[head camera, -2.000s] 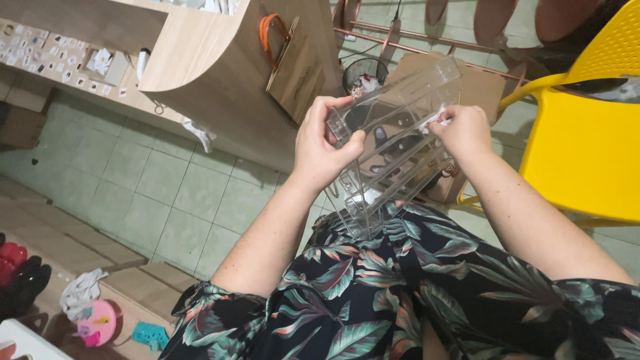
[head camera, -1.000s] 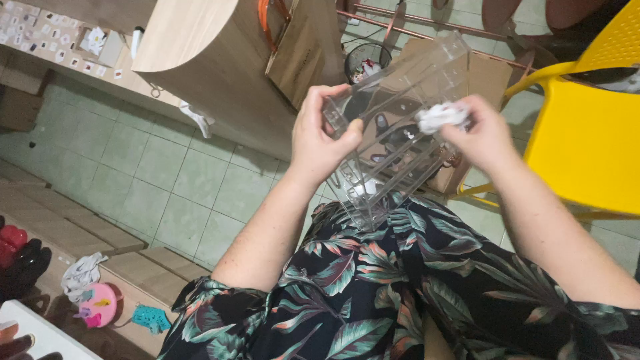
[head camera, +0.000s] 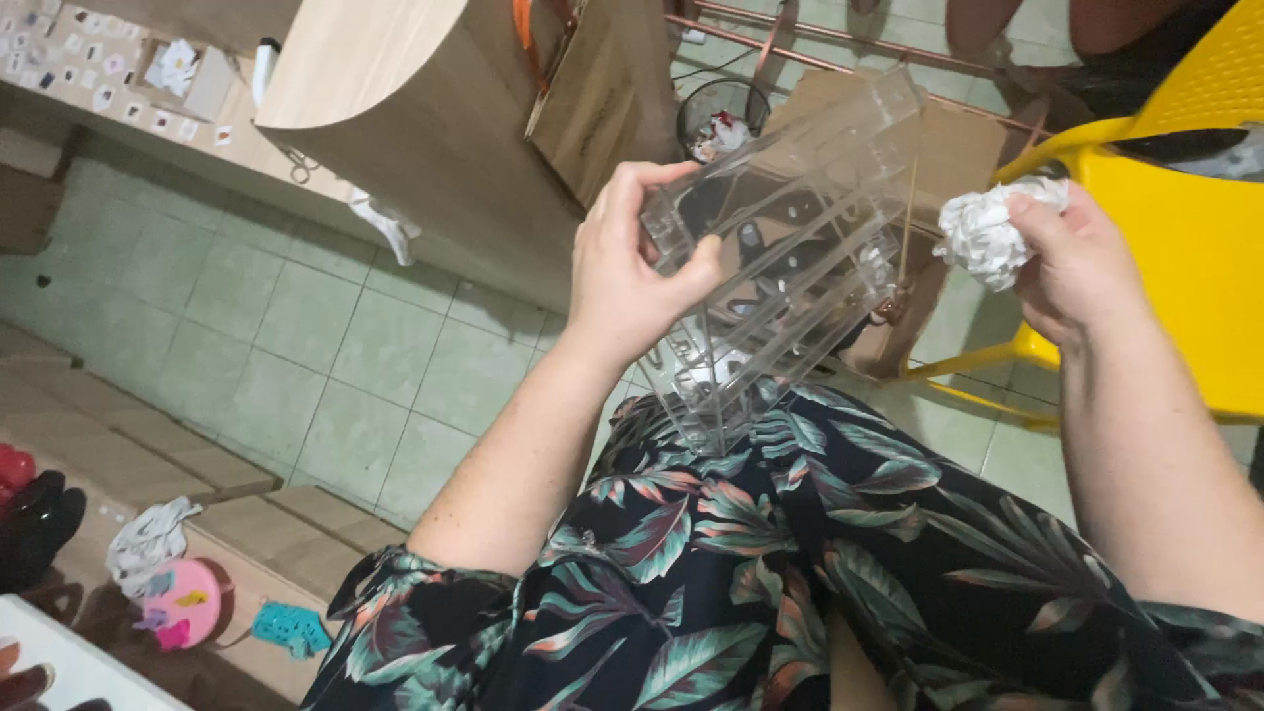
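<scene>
A clear plastic tiered rack (head camera: 790, 257) leans over my lap, tilted up to the right. My left hand (head camera: 642, 252) grips its upper left edge, fingers behind and thumb in front. To the right of the rack, my right hand (head camera: 1076, 247) holds a crumpled white paper wad (head camera: 997, 232), apart from the rack. Through the clear plastic I see an open cardboard box (head camera: 913, 316) with dark items in it.
A yellow plastic chair (head camera: 1185, 257) stands at the right. Behind the rack is a wire-mesh bin (head camera: 723, 118) with litter. A rounded wooden counter (head camera: 395, 99) is at upper left. Low at left lie a white cloth (head camera: 153, 543), a pink round item (head camera: 183, 602) and a turquoise item (head camera: 289, 627).
My right hand has moved right, away from the rack, with the white wad; one second ago it was in front of the rack. My left hand keeps its grip.
</scene>
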